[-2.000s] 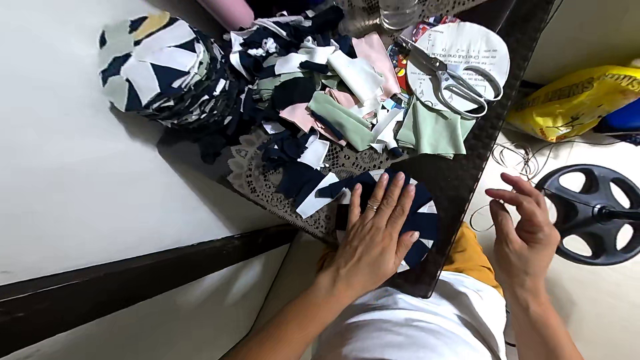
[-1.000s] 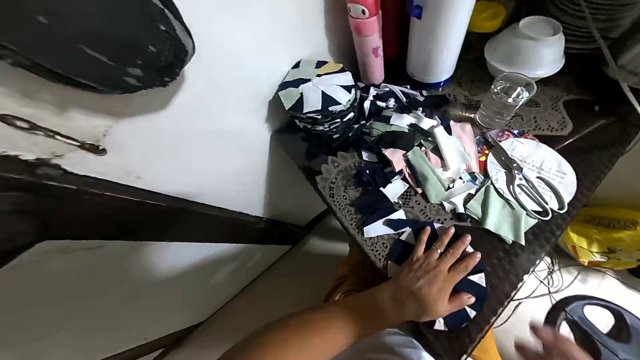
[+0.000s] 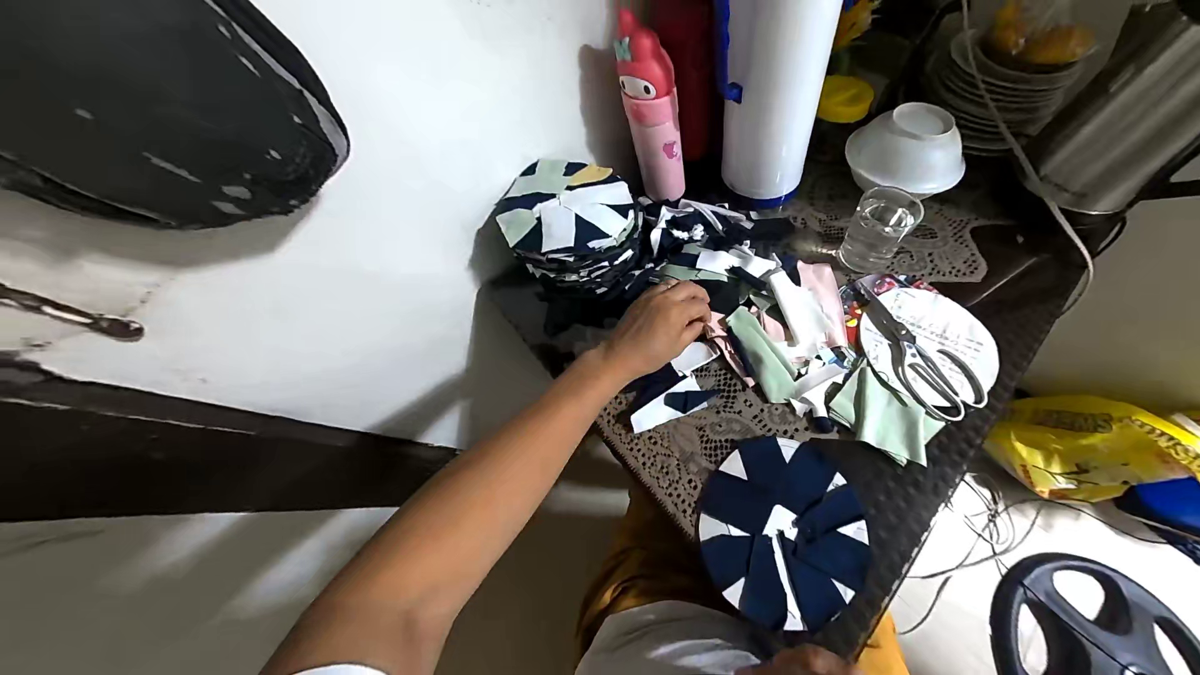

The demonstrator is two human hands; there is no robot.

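Observation:
My left hand (image 3: pixel 659 323) reaches into the left part of a heap of fabric scraps (image 3: pixel 773 323), its fingertips curled among dark and pink pieces; whether it grips one cannot be told. A round patchwork disc (image 3: pixel 786 534) of navy and white fabric strips lies flat near the table's front corner. My right hand (image 3: pixel 808 660) shows only partly at the bottom edge, just below the disc. Beyond my left hand stands a stack of similar round patchwork pieces (image 3: pixel 567 220). Metal scissors (image 3: pixel 914 352) rest on a white round piece with writing (image 3: pixel 956 328), right of the heap.
Behind the scraps stand a pink bottle (image 3: pixel 656 141), a white flask (image 3: pixel 780 103), a glass of water (image 3: pixel 879 230) and white bowls (image 3: pixel 905 155). A metal pitcher (image 3: pixel 1116 112) is at the far right. A yellow bag (image 3: pixel 1092 445) and a black wheel-shaped object (image 3: pixel 1092 614) lie beyond the table edge.
My left hand has left the round disc and moved up to the scraps. My right hand, raised beside the table earlier, is now low at the disc's near edge. The view has shifted considerably.

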